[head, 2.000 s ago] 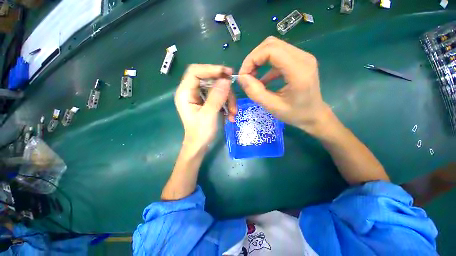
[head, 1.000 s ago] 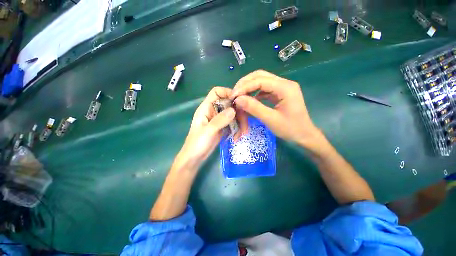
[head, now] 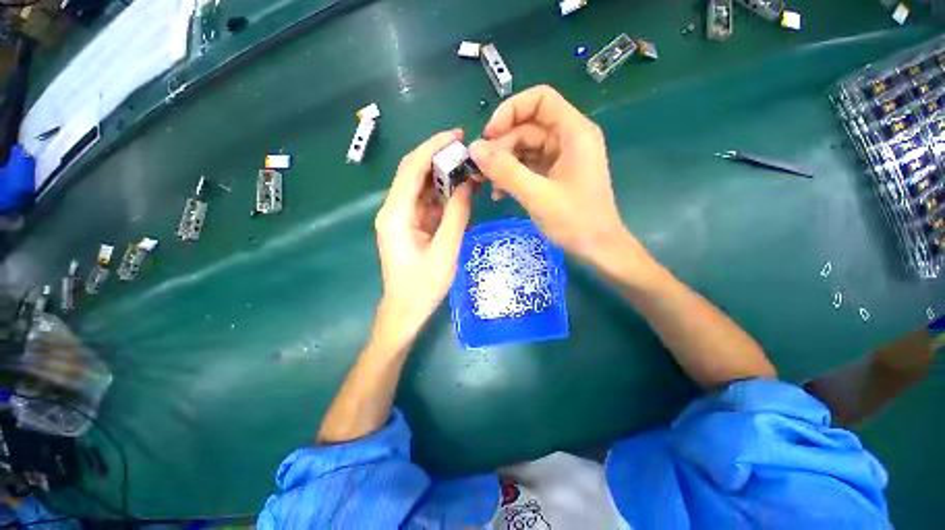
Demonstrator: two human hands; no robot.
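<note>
My left hand (head: pixel 420 223) holds a small rectangular device unit (head: pixel 446 178) between thumb and fingers, above the back edge of the blue tray. A white end of the unit faces up. My right hand (head: pixel 554 171) pinches at the unit's right end, where a small dark part (head: pixel 473 166) shows, mostly hidden by the fingertips. The blue parts tray (head: pixel 513 332) lies below my hands and holds a heap of tiny white gaskets (head: pixel 503 277).
More units stand spaced along the green bench, such as one at back centre (head: pixel 496 70) and one at left (head: pixel 269 192). Tweezers (head: pixel 767 164), loose gaskets (head: pixel 838 299) and a clear blister tray (head: pixel 899 155) are at right. A clear plastic bag (head: pixel 62 378) is at left.
The unit has turned in my left hand, so its white end now shows. My right fingertips have stayed at it. The view has also shifted.
</note>
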